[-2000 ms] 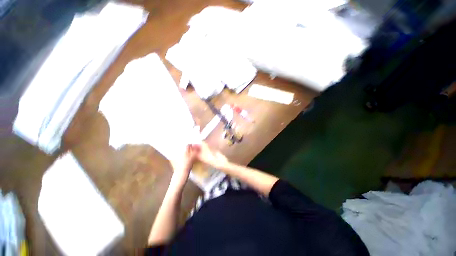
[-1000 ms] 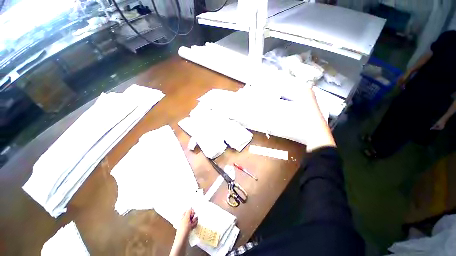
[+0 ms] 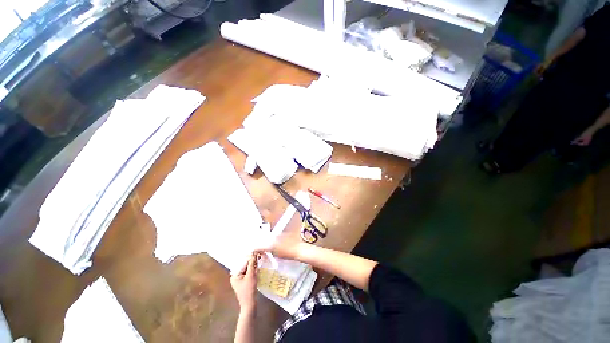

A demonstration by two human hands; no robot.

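A small white folded bundle [image 3: 304, 287] lies at the near table edge with a beige printed tag [image 3: 274, 283] on top. My left hand [image 3: 246, 278] is at the bundle's left end, fingers pinched on its edge. My right hand [image 3: 284, 246] reaches in from the right and meets it at the bundle's upper end; its fingertips are blurred, so its grip is unclear. A large stack of white cut panels [image 3: 204, 201] lies just beyond. Black shears [image 3: 301, 213] lie right of the hands, near a thin red stick [image 3: 324, 198] and a white strip [image 3: 289, 216].
A heap of folded white pieces [image 3: 277, 144] lies beyond the shears, by a white strip [image 3: 354, 171]. Long white panels [image 3: 120, 174] lie left. A long pale roll [image 3: 274, 43] and shelf stand at the far side. A person [image 3: 555, 100] stands right, near a blue crate [image 3: 498, 70].
My right hand has come back from the white pieces at the far right to the small bundle beside my left hand. The view has tilted downward since one second ago.
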